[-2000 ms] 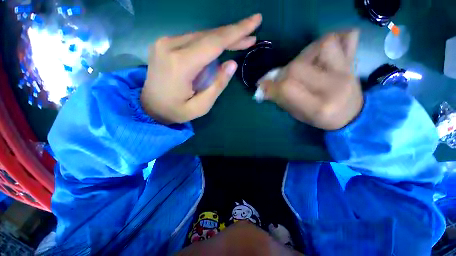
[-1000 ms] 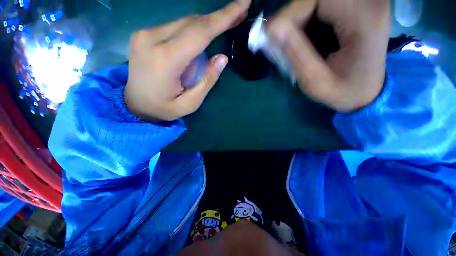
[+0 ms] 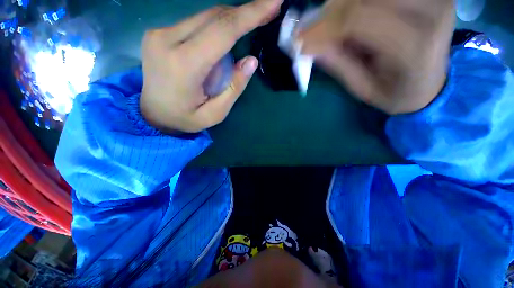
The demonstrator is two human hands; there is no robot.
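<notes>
A black glossy disc, likely a watch head (image 3: 273, 66), lies on the dark green mat between my hands, partly covered by them. My right hand (image 3: 389, 53) is blurred and pinches a crumpled white wiping cloth (image 3: 303, 70) over the disc's face. My left hand (image 3: 194, 70) is at the disc's left; its index finger reaches to the disc's upper edge, and the thumb is apart. A greyish translucent round piece, perhaps protective film (image 3: 218, 76), is held in the crook of that hand, between thumb and palm.
A shiny clear heap (image 3: 63, 73) with small blue-and-white pull tabs glares at left. A red tray (image 3: 28, 163) stands at the far left. A dark glossy piece (image 3: 479, 42) with glare is beyond my right sleeve. A pale clear disc (image 3: 470, 9) lies at the upper right edge.
Since the oldest frame, my right hand has moved right and up, and the cloth is now over the disc. My left hand has shifted slightly left, still holding the greyish piece.
</notes>
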